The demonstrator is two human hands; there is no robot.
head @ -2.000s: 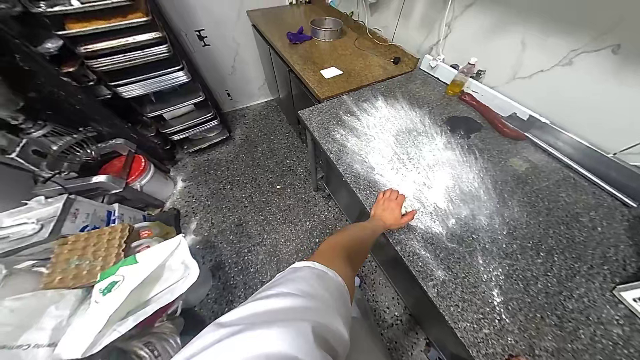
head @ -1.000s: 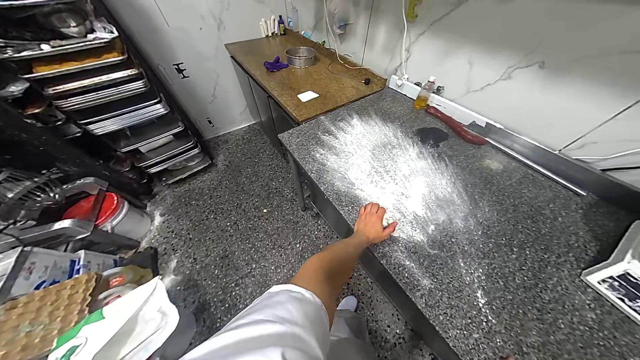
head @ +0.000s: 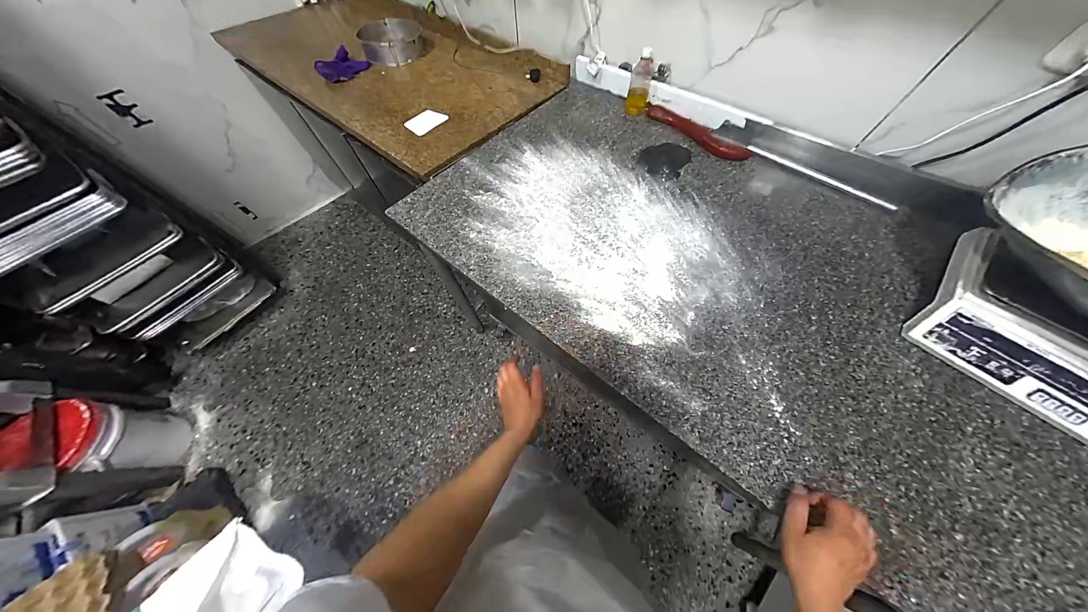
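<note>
White flour (head: 612,238) lies scattered over the speckled grey stone worktop (head: 850,374). My left hand (head: 520,398) is off the worktop, in the air beside its front edge, with thumb and fingers apart and nothing in it. At the near front edge, lower right, is my right hand (head: 824,540), its fingers curled beside a dark handle (head: 756,551); whether it grips anything I cannot tell. On the right, a metal bowl (head: 1045,204) with pale contents rests on a digital scale (head: 994,340). An oil bottle (head: 640,83) and a long red object (head: 699,134) lie along the wall.
Beyond the grey worktop, a brown counter (head: 476,110) holds a metal ring (head: 391,41), a purple cloth (head: 342,65) and a white card (head: 426,122). Stacked baking trays (head: 127,246) fill a rack at left. Below them is a bucket with a red lid (head: 59,433).
My left hand has drawn back from the flour at the worktop's edge and now hangs over the floor. My right hand has come into view at lower right. The view has turned right.
</note>
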